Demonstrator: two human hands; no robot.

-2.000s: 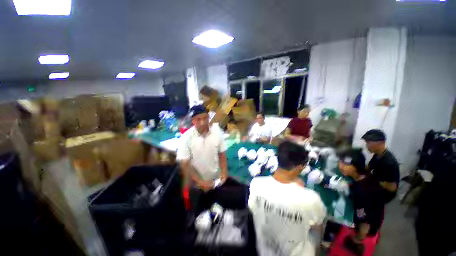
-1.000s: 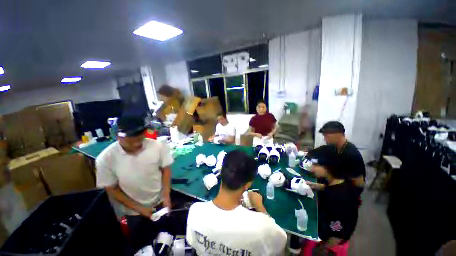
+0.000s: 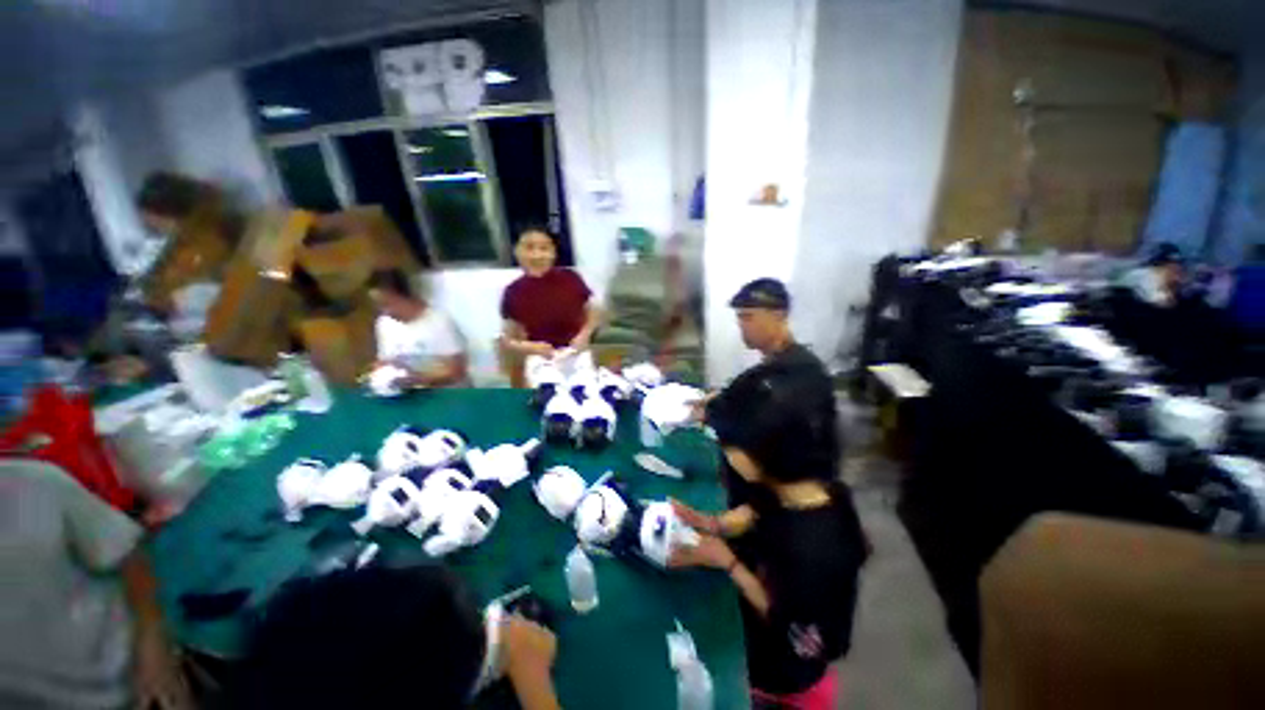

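Note:
Neither of my hands is in view. Nearest in front of me is the green-topped table (image 3: pixel 624 680) with several white-and-black security cameras. A group of cameras (image 3: pixel 447 508) lies left of the middle, another group (image 3: pixel 580 402) stands near the far edge, and one camera (image 3: pixel 601 513) lies near a co-worker's hands at the right edge. A white squeeze bottle (image 3: pixel 581 580) stands upright on the table, and another bottle (image 3: pixel 690 671) is near its front right corner. Small details are blurred.
A dark-haired person (image 3: pixel 368 631) is close in front. Two people in black (image 3: pixel 798 555) are at the right side. A cardboard carton (image 3: pixel 1131 610) is at the lower right. A dark crate wall (image 3: pixel 957 458) carries many cameras. Two people sit across the table; a grey sleeve (image 3: pixel 70 569) is at left.
The view has swung right and come closer to the table. The crate wall shows more fully and a carton has come into view at lower right. The black crate at left has left the picture.

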